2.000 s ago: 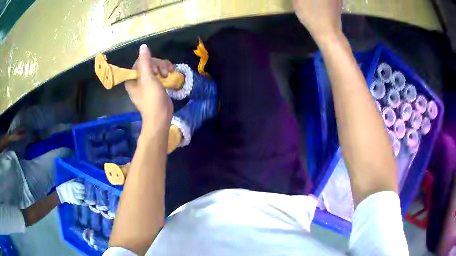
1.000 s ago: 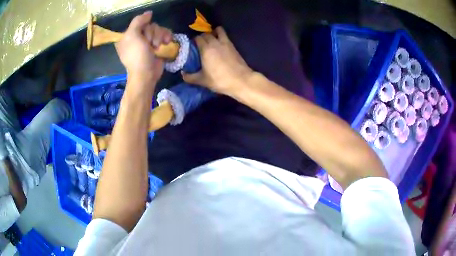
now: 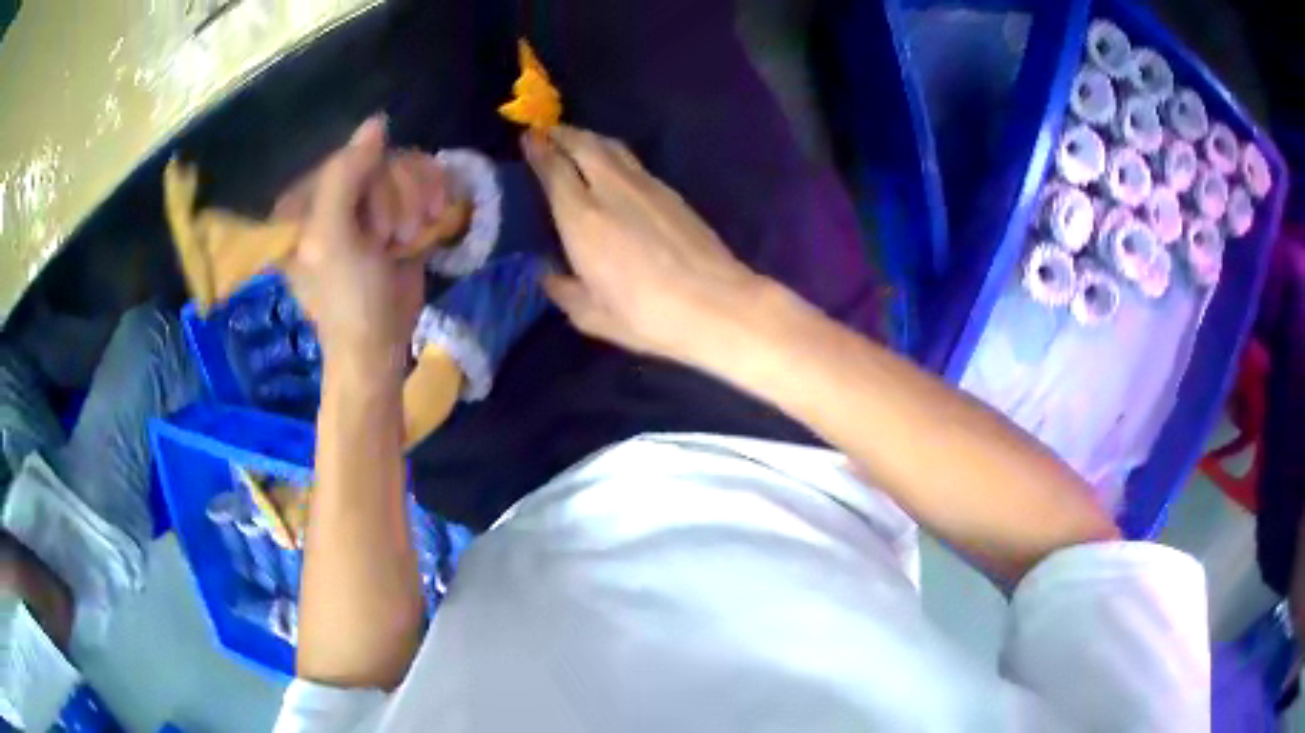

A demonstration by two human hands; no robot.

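The figure lower body (image 3: pixel 504 308) is held over the lap, with blue shorts, two whitish cuff rings (image 3: pixel 471 212) around the leg openings and tan legs pointing left. An orange sash (image 3: pixel 533 95) sticks up at its top end. My left hand (image 3: pixel 365 236) is closed around the upper tan leg, beside its cuff ring; the hand and foot are blurred. My right hand (image 3: pixel 630 236) grips the blue shorts at the top end, below the sash, and hides part of them. My left forearm hides part of the lower leg.
The curved tan table edge (image 3: pixel 129 129) runs across the upper left. A blue bin (image 3: pixel 1245 337) at right holds several cuff rings on a white liner, beside another blue bin (image 3: pixel 905 172). Blue bins with leg pieces (image 3: pixel 179 473) stand at lower left. A person's leg (image 3: pixel 129 408) shows at far left.
My right hand came down from the table and took hold of the shorts' top end. The figure lower body moved away from the table edge. My view shifted, and the right bin appears higher than a second ago.
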